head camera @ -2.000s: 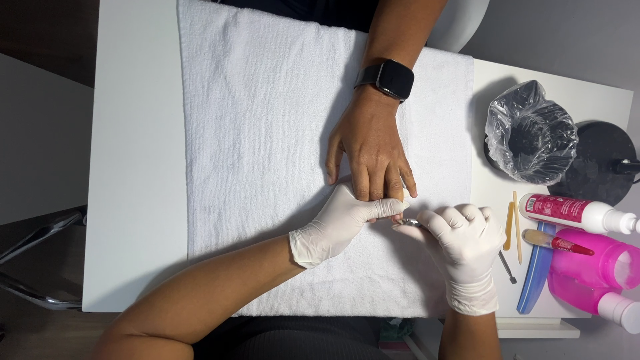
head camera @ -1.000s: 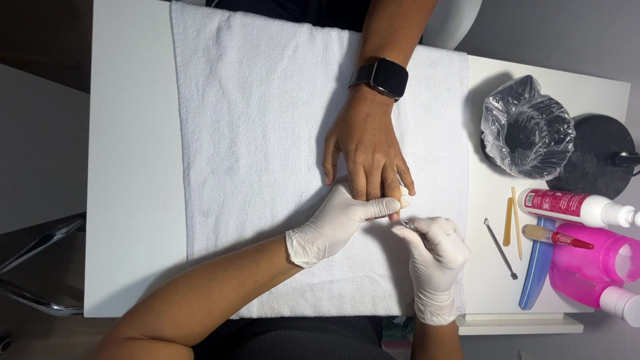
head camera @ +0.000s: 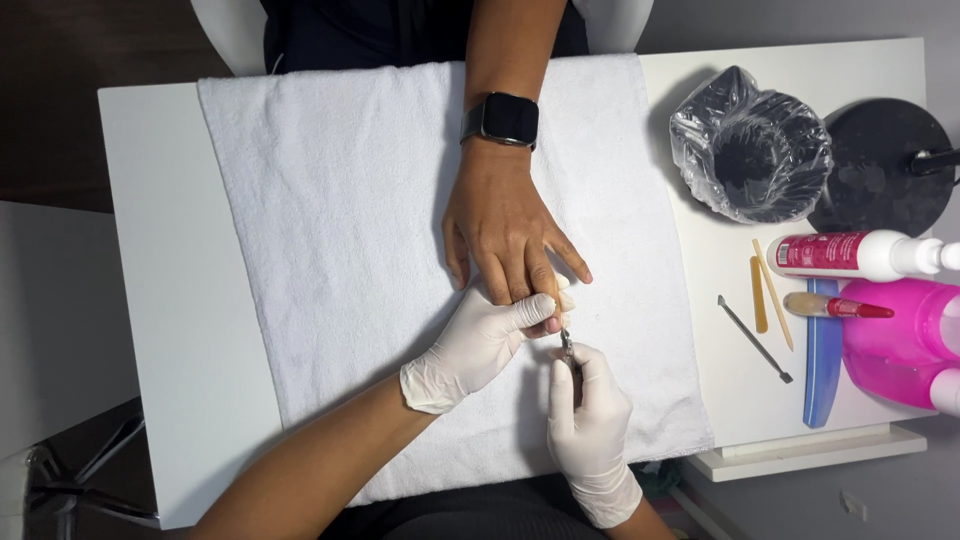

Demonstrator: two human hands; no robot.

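My left hand (head camera: 480, 341), in a white glove, grips a finger of another person's hand (head camera: 502, 217), its thumb on top and its other fingers partly hidden underneath. That hand lies palm down on a white towel (head camera: 337, 247) and wears a black smartwatch (head camera: 510, 118) at the wrist. In my right hand (head camera: 592, 420), also gloved, is a metal cuticle nipper (head camera: 568, 351), its tip close to the nail of the held finger. Whether the tip touches the skin cannot be told.
Right of the towel stand a plastic-lined bin (head camera: 750, 150), a black round base (head camera: 877, 169), a white bottle (head camera: 832, 255) and pink bottles (head camera: 892, 337). Near them lie a blue nail file (head camera: 823, 367), a wooden stick (head camera: 772, 292), an orange emery board (head camera: 759, 296), a metal pusher (head camera: 754, 337) and a small red-capped bottle (head camera: 836, 306).
The metal pusher, partly hidden by my right hand two seconds ago, shows in full. My right hand has turned, its fingers now pointing more toward the held finger. My left hand keeps its grip.
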